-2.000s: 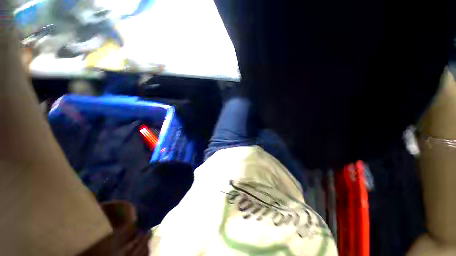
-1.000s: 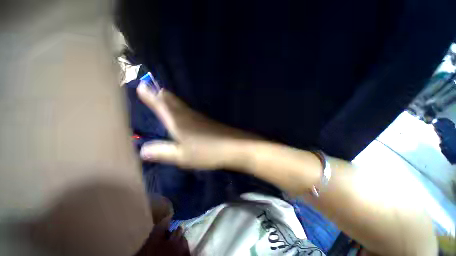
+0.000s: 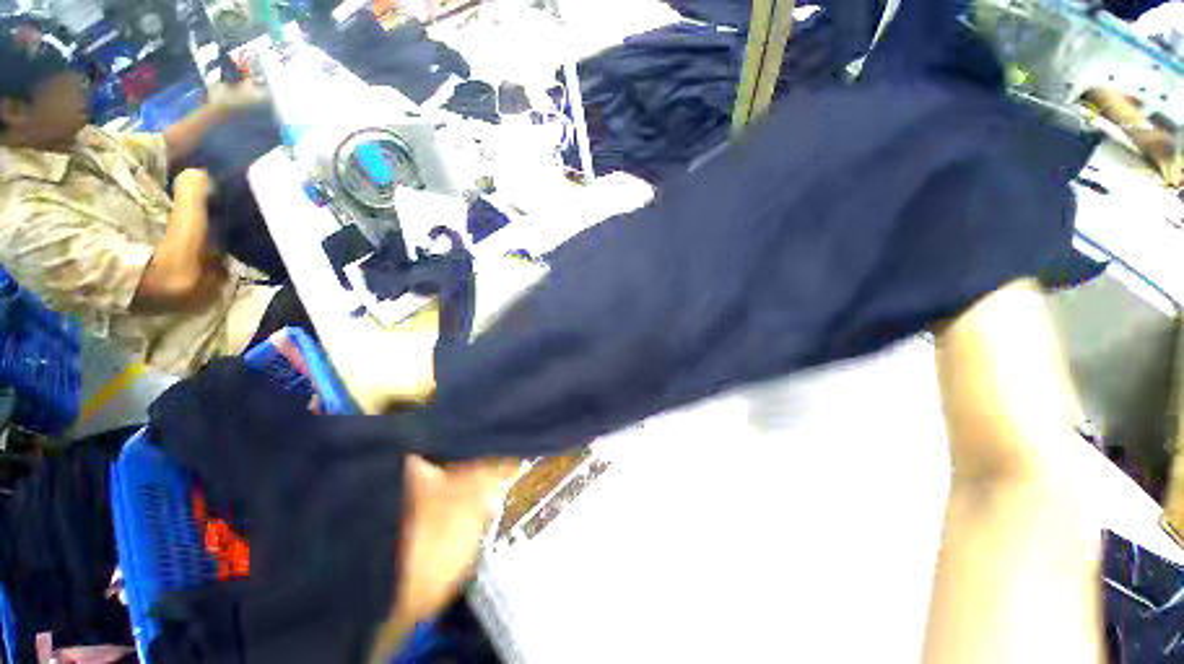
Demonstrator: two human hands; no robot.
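A long navy-black garment panel (image 3: pixel 727 260) stretches above the white table, from the blue crate on the left up to the right. My left hand (image 3: pixel 442 519) is at its lower left end, by the crate, and grips the dark cloth; the fingers are partly hidden by cloth. My right forearm reaches up to the panel's right part; my right hand (image 3: pixel 1006 311) is mostly hidden behind or under the cloth, so its grip cannot be told. More dark cloth (image 3: pixel 286 519) hangs over the crate beside my left hand.
A blue crate (image 3: pixel 162 519) with dark cloth and a red-orange cloth (image 3: pixel 223 538) stands at left. A person in a patterned shirt (image 3: pixel 78 247) sits beyond it at a sewing machine (image 3: pixel 377 162). The white table (image 3: pixel 740 545) lies below the panel. A wooden post (image 3: pixel 762 59) stands behind.
The view has swung up from the crate and my lap to the table. The dark panel is now spread between my arms above the table; earlier dark cloth filled the upper view.
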